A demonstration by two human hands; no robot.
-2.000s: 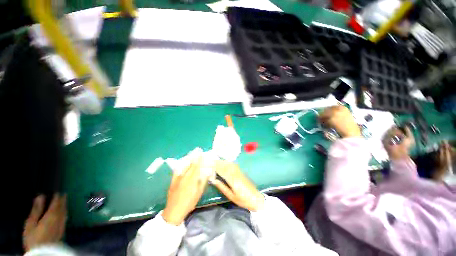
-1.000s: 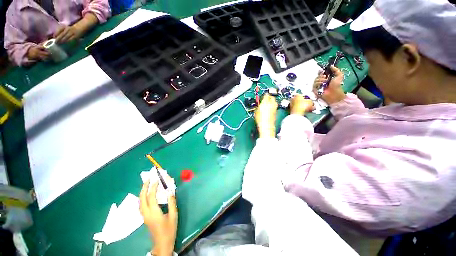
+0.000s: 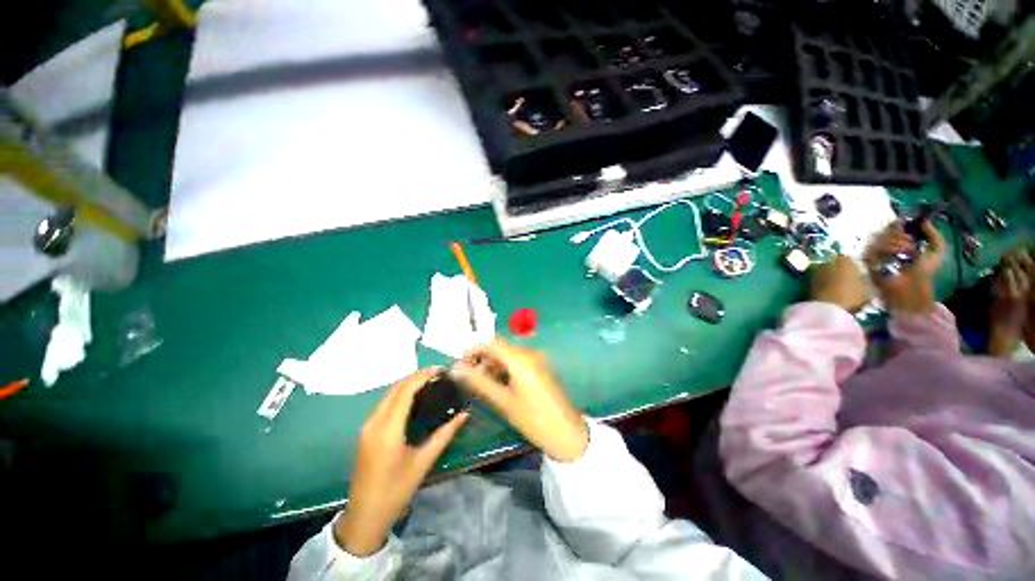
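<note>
My left hand [image 3: 392, 448] holds a black, glossy, squarish case [image 3: 435, 409] between thumb and fingers, just above the bench's front edge. My right hand [image 3: 528, 397] is at the case's upper right, its fingers bent around a small dark part [image 3: 488, 365], blurred and mostly hidden by the fingers. White wipes [image 3: 369, 350] lie on the green mat beyond my hands. An orange-handled tool [image 3: 463, 261] lies across another white wipe [image 3: 457, 312].
A red suction cup [image 3: 523, 322] lies right of the wipes. A white charger [image 3: 613, 254] with cable, dark parts and a black oval piece [image 3: 705, 305] lie farther right. A black foam tray [image 3: 568, 108] is at the back. A coworker's pink sleeve [image 3: 794, 363] is at right.
My right hand has come back from the parts cluster at right to the case in my left hand. The view has swung left. The orange-handled tool stays on the wipe.
</note>
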